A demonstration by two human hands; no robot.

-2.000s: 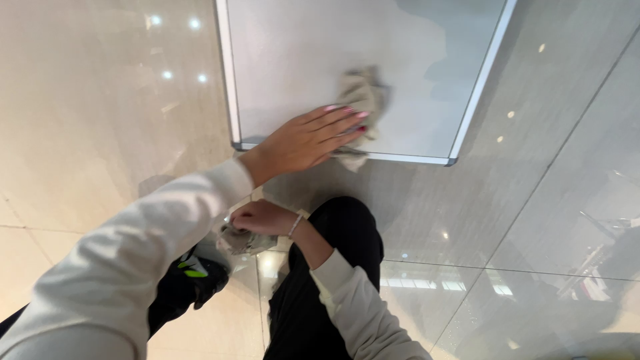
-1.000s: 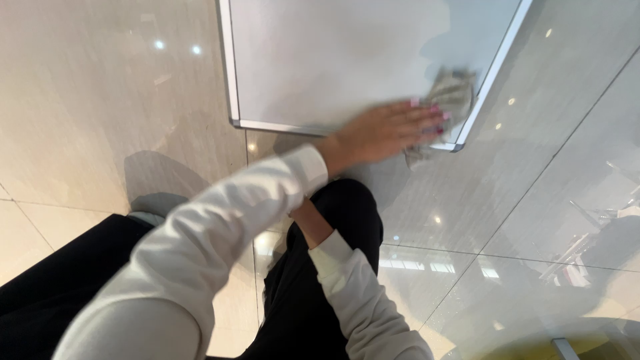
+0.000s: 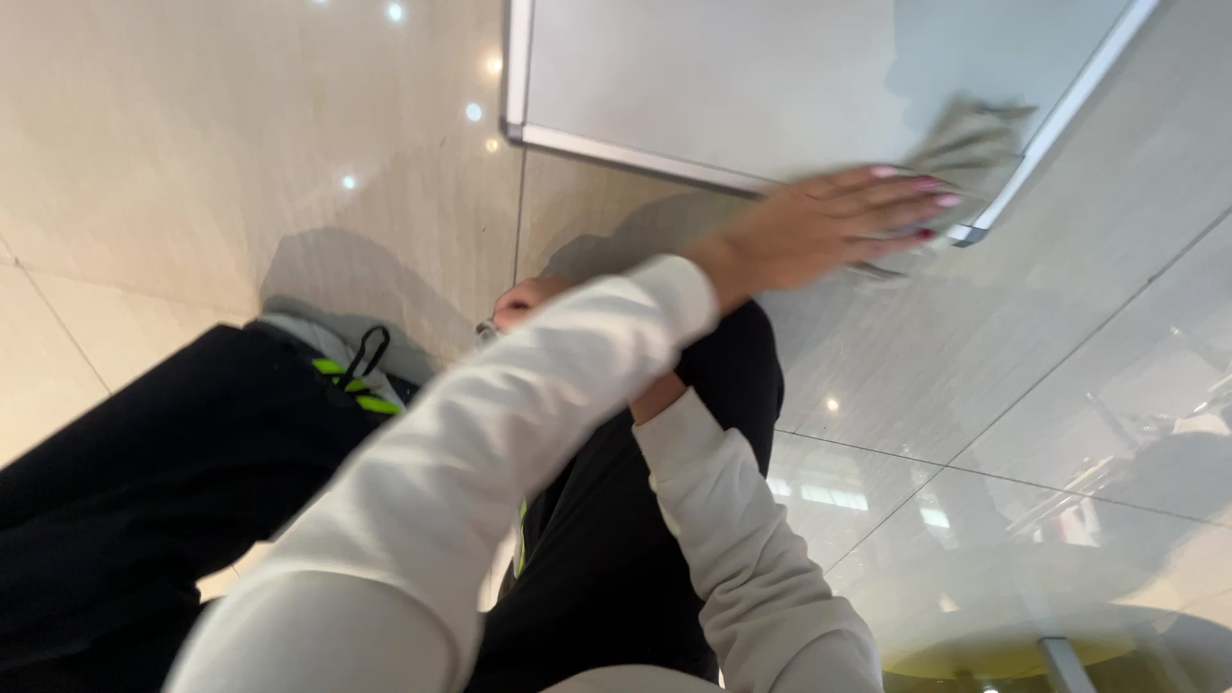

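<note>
My left hand (image 3: 818, 226) reaches across to the right with its fingers stretched over a grey-beige cloth (image 3: 967, 149), pressing it on a whiteboard (image 3: 722, 87) near its lower right corner. Part of the cloth hangs past the board's lower edge; the hand is blurred. Under my left forearm my right arm crosses to the left, and my right hand (image 3: 527, 296) shows only in part beside the left sleeve. A small piece of something greyish and shiny is next to it; what the hand holds is mostly hidden.
The metal-framed board lies over a glossy tiled floor (image 3: 1088, 337) with reflections. My dark-trousered knee (image 3: 746, 366) is close below the board's edge. A shoe with bright green marks (image 3: 356, 380) is at left. A round yellowish thing (image 3: 972, 659) shows at lower right.
My left hand and the cloth have moved right along the board's lower edge to its right corner. My right hand, seen two seconds ago with crumpled clear plastic, is now largely covered by the left arm.
</note>
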